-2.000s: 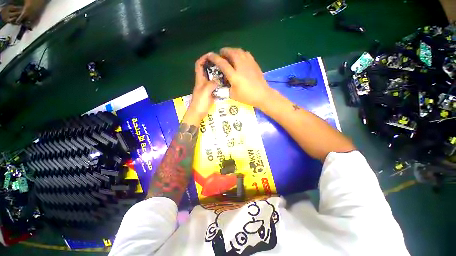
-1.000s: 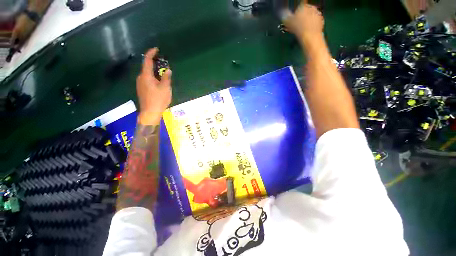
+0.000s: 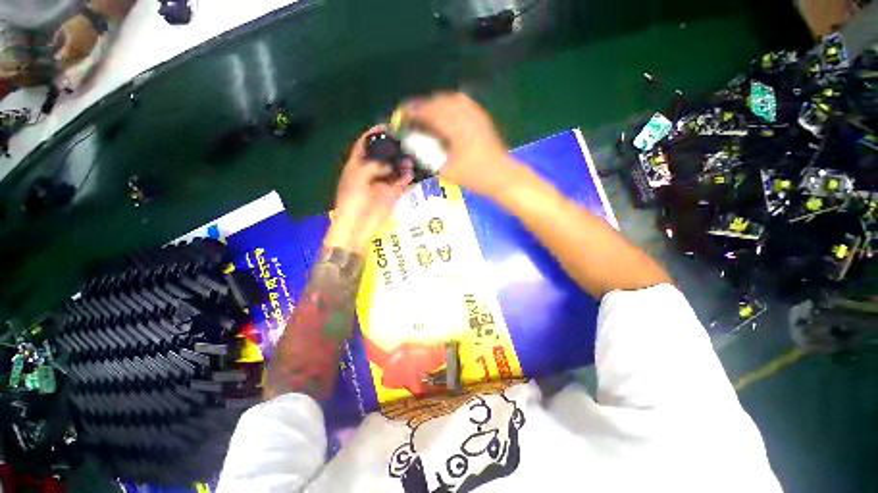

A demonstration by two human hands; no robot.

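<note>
My left hand (image 3: 364, 188) holds a small dark part (image 3: 383, 148) in its fingertips above the far edge of the printed carton sheet (image 3: 539, 250). My right hand (image 3: 460, 135) is beside it, fingers bent, with a blurred bright white piece (image 3: 425, 151) and a small yellow spot at its fingertips. The hands are nearly touching; blur hides how the parts meet. One black case part (image 3: 452, 368) lies on the sheet near my body, beside a red patch (image 3: 406, 366).
Black case parts (image 3: 144, 337) are stacked in rows at left. A heap of circuit boards (image 3: 770, 183) with black leads lies at right. Loose pieces (image 3: 281, 119) lie on the green surface (image 3: 318, 58). Another person's hands (image 3: 72, 40) show at the top left.
My right hand has come back from the far top right to beside my left hand. My left hand has moved right, still holding a small part.
</note>
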